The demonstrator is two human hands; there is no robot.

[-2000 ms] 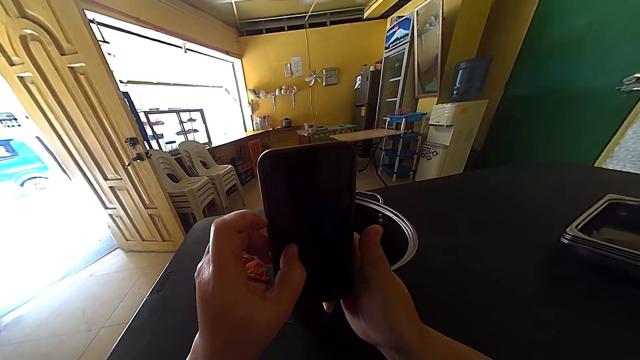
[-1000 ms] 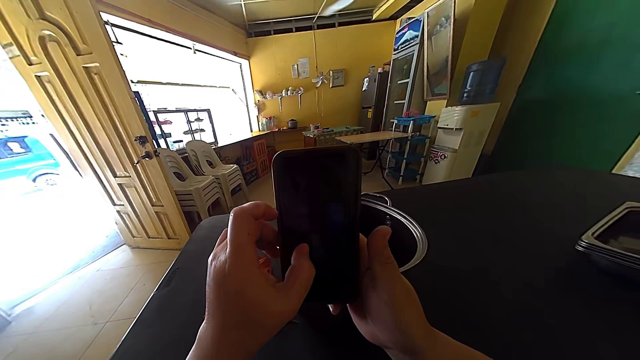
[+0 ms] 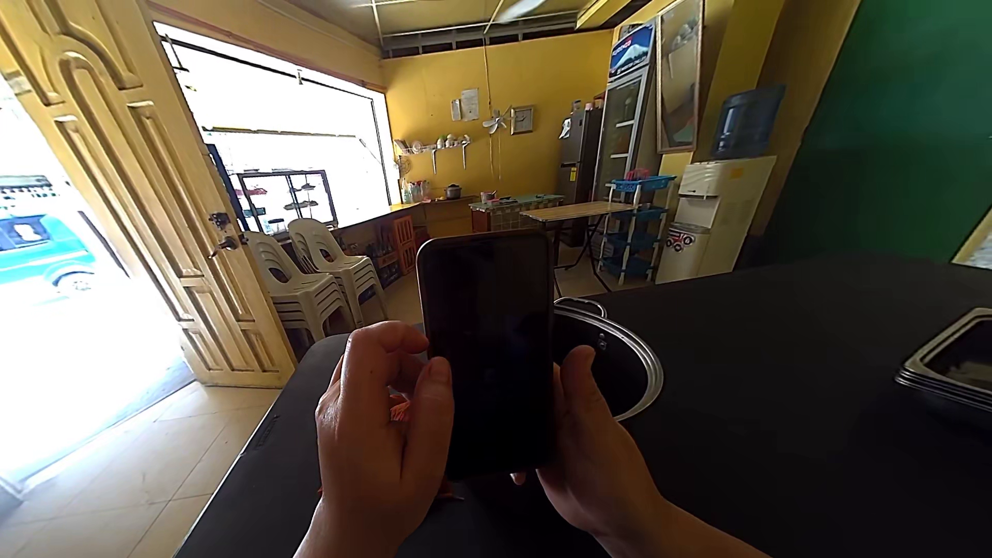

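Observation:
A smartphone [image 3: 488, 356] with a dark screen stands upright between my hands, above a black table. My right hand [image 3: 597, 449] grips its right edge and lower part, the thumb pointing up beside it. Along the left edge, my left hand [image 3: 384, 434] has its thumb and bent index finger close to the phone; whether they touch it I cannot tell. Behind the phone is a dark cooking pot [image 3: 647, 356] with a shiny metal rim and a wire handle, partly hidden. Something orange [image 3: 399, 409] shows behind my left fingers, mostly covered.
Black trays [image 3: 949, 372] lie stacked on the black table [image 3: 759, 403] at the right. Stacked white plastic chairs [image 3: 298, 279] stand beyond the table, near an open wooden door [image 3: 178, 232]. Farther back are a folding table [image 3: 577, 210], a shelf rack [image 3: 632, 240] and a water dispenser [image 3: 709, 217].
The view has shifted slightly. The phone and both hands keep much the same pose.

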